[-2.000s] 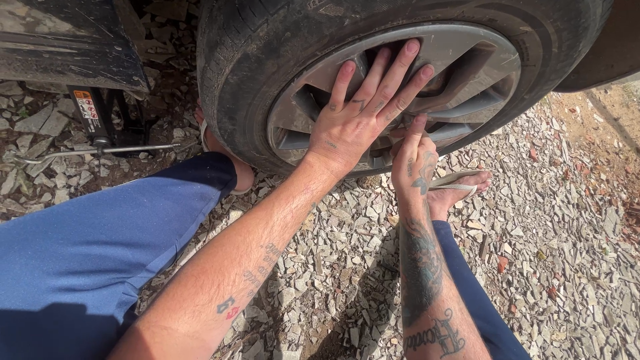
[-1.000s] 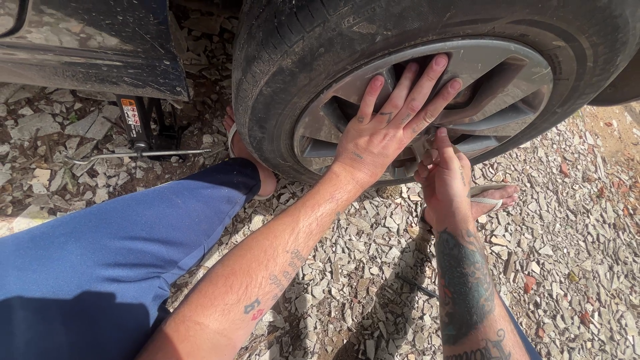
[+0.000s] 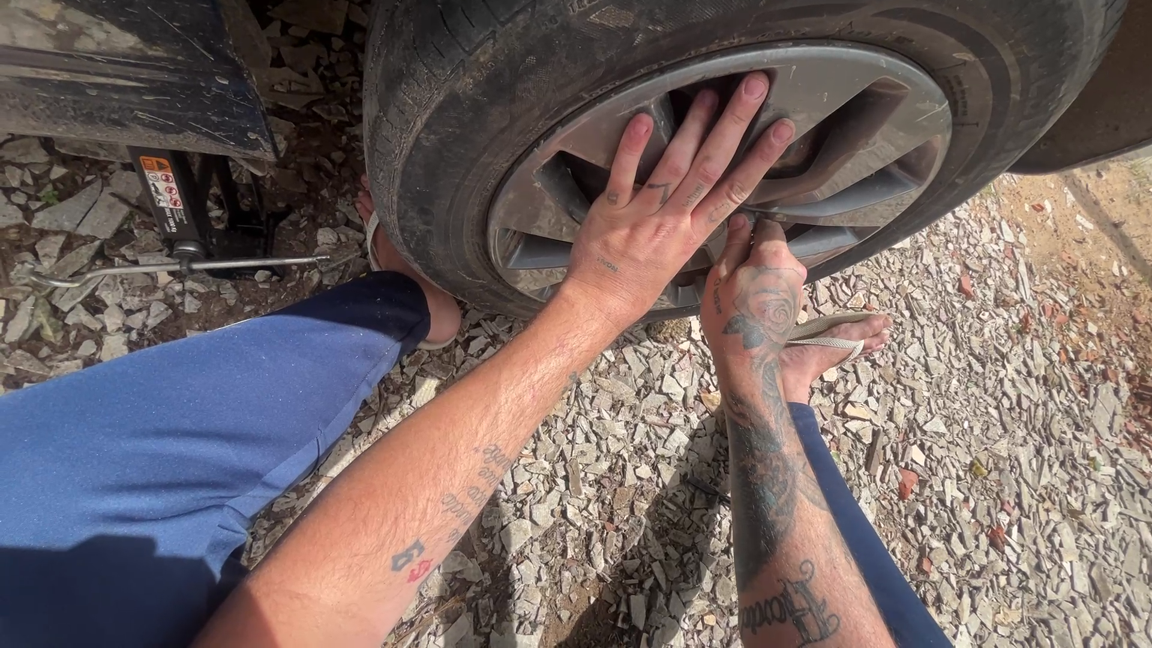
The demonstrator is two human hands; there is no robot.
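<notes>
A car wheel with a black rubber tire [image 3: 450, 135] and a grey multi-spoke rim [image 3: 814, 76] stands in front of me. My left hand [image 3: 661, 202] lies flat on the rim with its fingers spread, holding nothing. Lower and to the right, my right hand [image 3: 760, 288] has its thumb and fingertips at the rim's centre. The fingers are bent, and whether they pinch a small part there is hidden by the hand.
A car jack [image 3: 175, 202] bearing a warning label stands under the dirty car sill [image 3: 135, 81] at left, with a metal crank rod [image 3: 225, 265] across it. Loose stone chips [image 3: 594, 468] cover the ground. My feet in flip-flops flank the tire's lower edge.
My right hand has turned at the rim's centre, its tattooed back now facing up. My left hand stays spread on the rim.
</notes>
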